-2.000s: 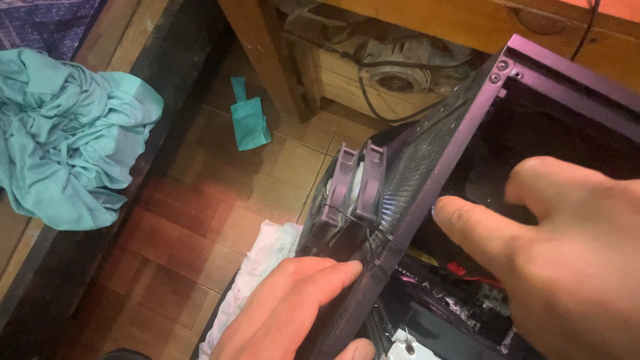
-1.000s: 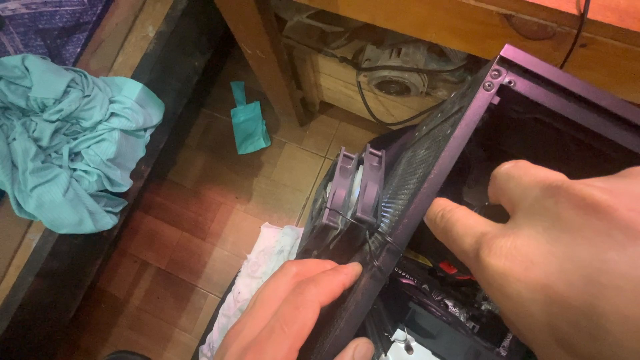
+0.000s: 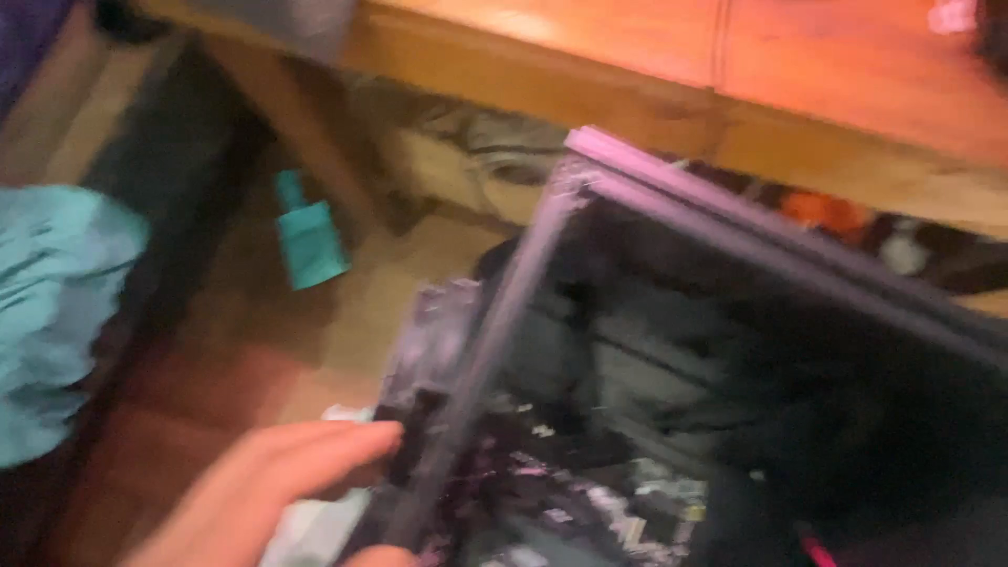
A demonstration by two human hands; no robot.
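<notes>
A dark, open computer case [image 3: 504, 323] fills the right half of the blurred head view, its metal frame edges lit pink. Inside it, low down, lie blurred computer parts [image 3: 630, 512]. Against the outside of its left side sit cooling fans [image 3: 429, 335]. My left hand [image 3: 276, 480] is at the case's lower left edge, fingers on the outside and the thumb tip near the rim, gripping that edge. My right hand is out of view.
Above the case runs a wooden table [image 3: 488, 59]. A teal cloth bundle [image 3: 63, 315] lies at the left, a small teal piece [image 3: 311, 244] on the tiled floor. White cloth [image 3: 315, 528] shows below my left hand.
My right hand, earlier over the case's opening, has left the view. My left hand stays at the case's edge. The view has shifted and blurred, showing more of the tabletop.
</notes>
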